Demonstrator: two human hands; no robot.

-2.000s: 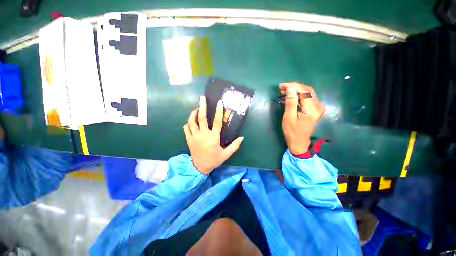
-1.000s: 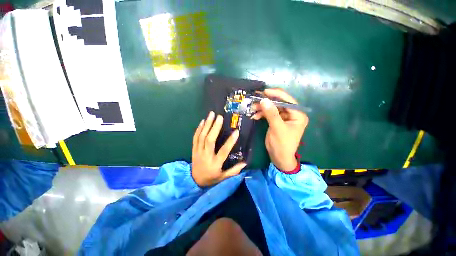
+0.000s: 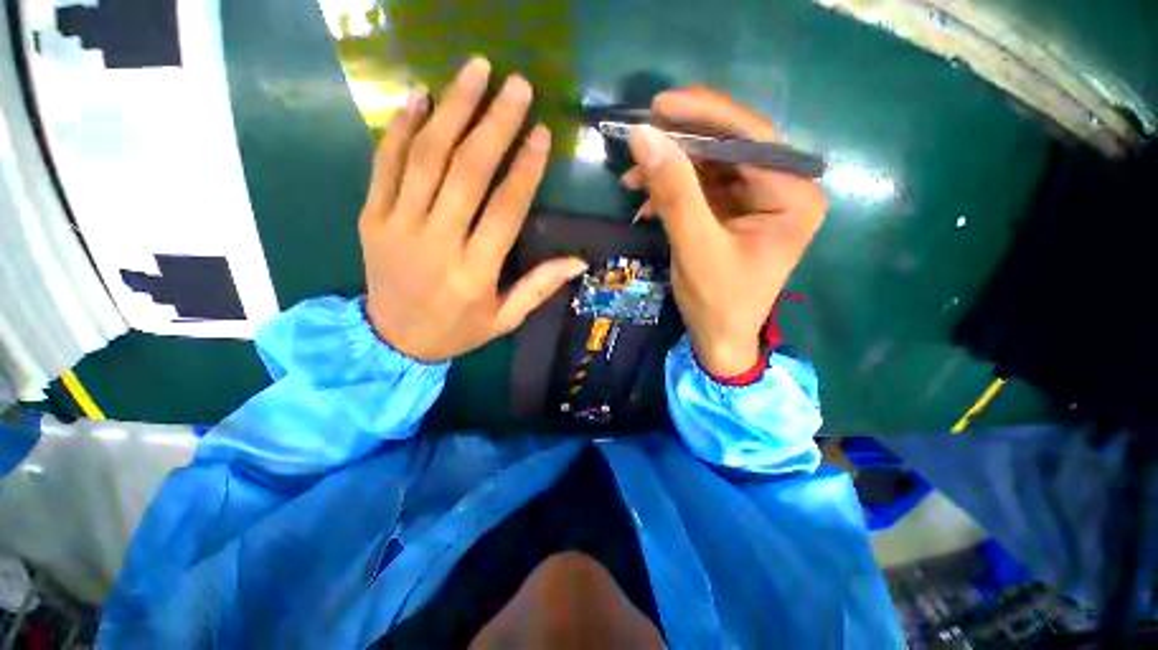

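An open phone lies in a black tray on the green mat, its blue and silver board at the top and an orange strip below it. My right hand holds dark tweezers above and beyond the phone, tips pointing left near the yellow tape pieces. My left hand is spread flat with nothing seen in it, fingertips over the yellow tape pieces, thumb tip beside the board. Whether the tweezers hold anything cannot be told.
A white liner sheet with black adhesive pieces lies at the left, beside a white stack. A dark pile stands at the right. A worn white strip edges the bench at the upper right.
My left hand has moved from the phone up and left to the yellow tape. My right hand and the tweezers have moved up, off the board. The camera view has shifted closer.
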